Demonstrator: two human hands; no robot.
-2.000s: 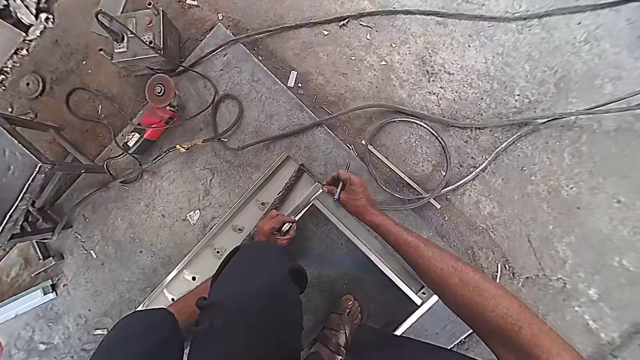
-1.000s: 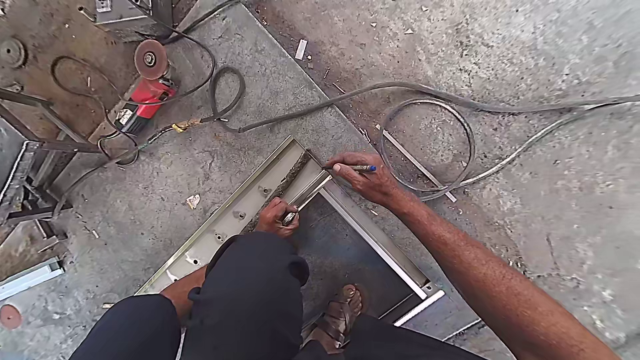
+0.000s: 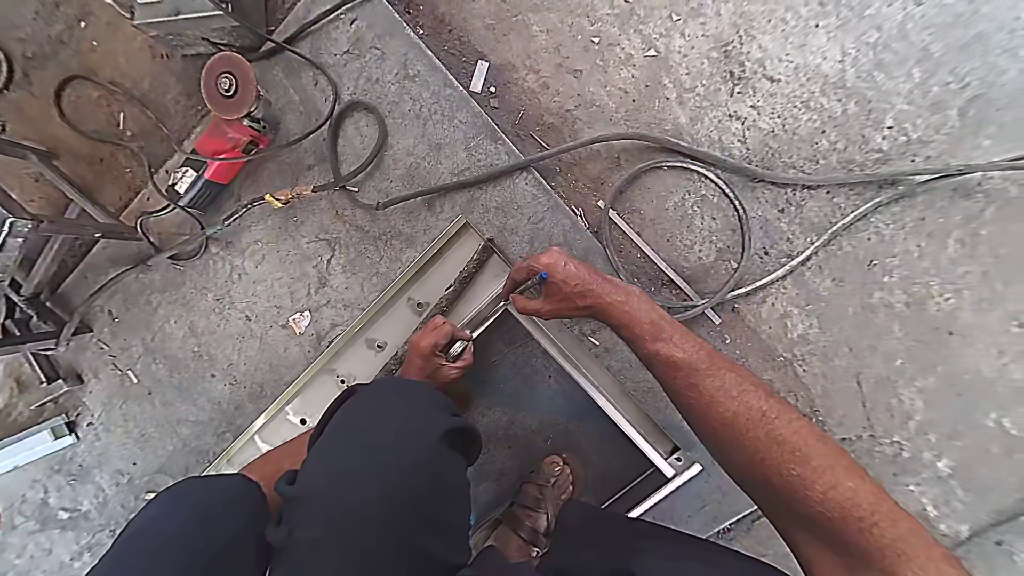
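My right hand (image 3: 560,284) holds a pen with a blue end (image 3: 530,283) at the upper corner of a metal frame (image 3: 596,384). Below and left of it, my left hand (image 3: 436,350) is closed around a small metal tool (image 3: 458,350), perhaps a tape measure; its exact kind is unclear. A thin bright strip runs from that tool toward the pen. Beneath my left hand lies the frame's wide metal channel (image 3: 360,352), with several holes along it and a dark rough bar (image 3: 464,280) lying in it.
A red angle grinder (image 3: 224,148) rests at the upper left, near a metal box (image 3: 200,24). Black cable (image 3: 640,138) crosses the floor, with a loop at the right beside a thin metal strip (image 3: 660,260). My sandalled foot (image 3: 532,512) stands inside the frame.
My right hand has shifted its hold on the pen and lowered it to the frame's corner. My left hand stays around the small metal tool. The view has moved nearer.
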